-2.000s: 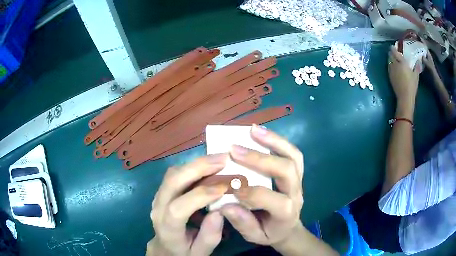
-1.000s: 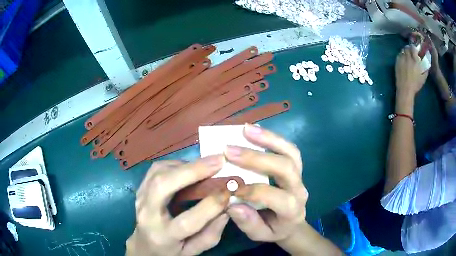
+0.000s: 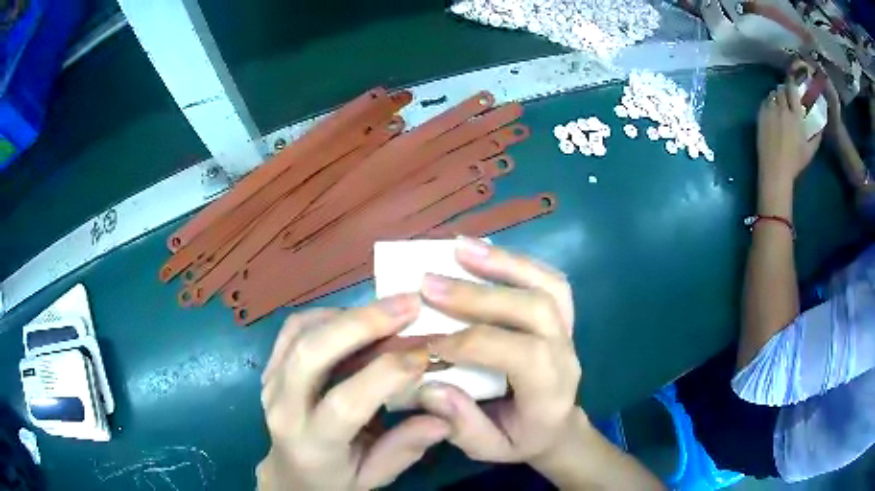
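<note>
A white housing (image 3: 408, 273) is held end-on between my two hands at the lower centre. A brown strap (image 3: 369, 353) lies across its end, mostly hidden by my fingers. My left hand (image 3: 345, 393) holds the strap and the housing's left side, fingertips at the strap tip. My right hand (image 3: 508, 355) grips the housing's right side, its fingers over the strap tip. The button spot is nearly covered. Loose brown straps (image 3: 355, 192) lie fanned behind the housing.
Loose white buttons (image 3: 582, 136) and a clear bag of buttons (image 3: 576, 24) lie at the upper right. White parts (image 3: 62, 384) stand at the left edge. A pale metal rail (image 3: 197, 86) crosses the worktop. Another person's arm (image 3: 770, 259) is at the right. A blue bin (image 3: 29, 77) is upper left.
The housing and my hands have shifted slightly left. My fingers now cover the strap tip and the white button that showed there before. The other person's hands have moved a little.
</note>
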